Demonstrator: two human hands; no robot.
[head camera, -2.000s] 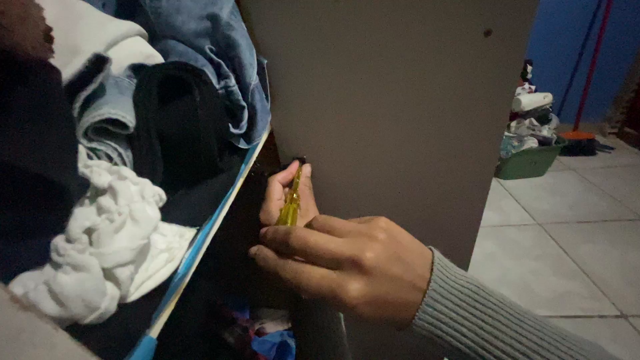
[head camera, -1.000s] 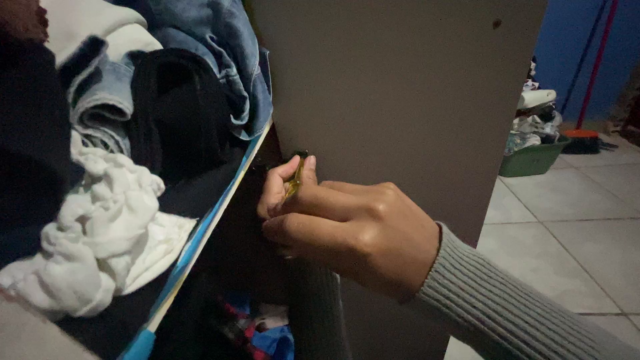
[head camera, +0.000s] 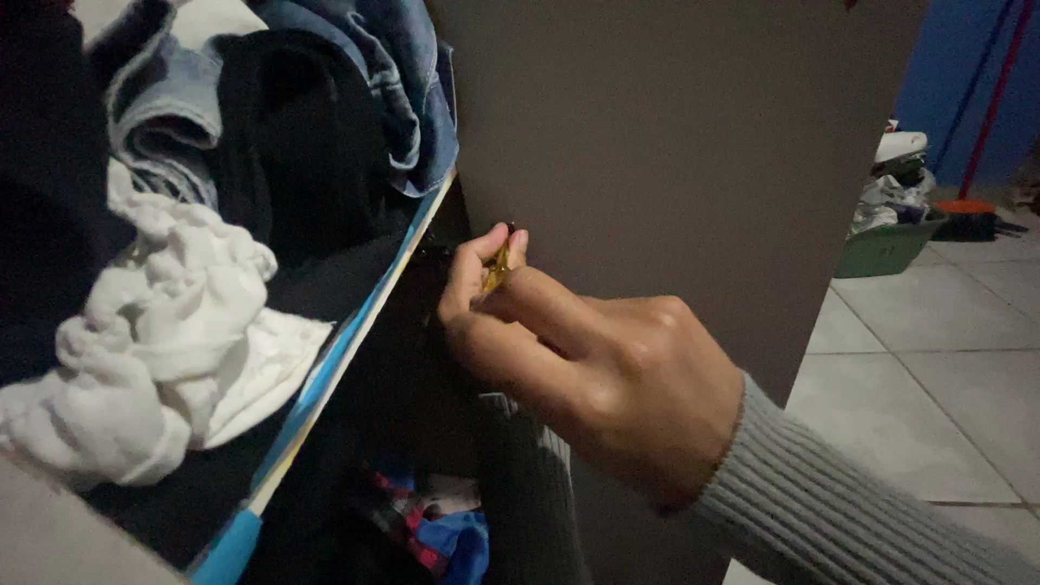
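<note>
My right hand (head camera: 605, 374), in a ribbed grey sleeve, grips a small translucent yellow handle (head camera: 496, 272), which looks like a screwdriver's. Behind it, the fingertips of my left hand (head camera: 467, 272) are raised at the edge of a dark brown panel (head camera: 674, 162), around a small dark piece (head camera: 510, 228). Most of my left hand and its sleeve lies in shadow below. What the left fingers hold is partly hidden. The tool's far end cannot be made out.
Beside the hands at left, a shelf edge with blue tape (head camera: 333, 361) bears a crumpled white cloth (head camera: 162, 325) and folded jeans (head camera: 406, 89). Colourful cloth (head camera: 451, 536) lies below. At right are a green basket (head camera: 890, 248), an orange broom (head camera: 967, 213) and a tiled floor (head camera: 934, 317).
My right hand's fingers have closed further over the yellow handle, which showed more fully two seconds ago. My left fingertips remain at the panel's edge.
</note>
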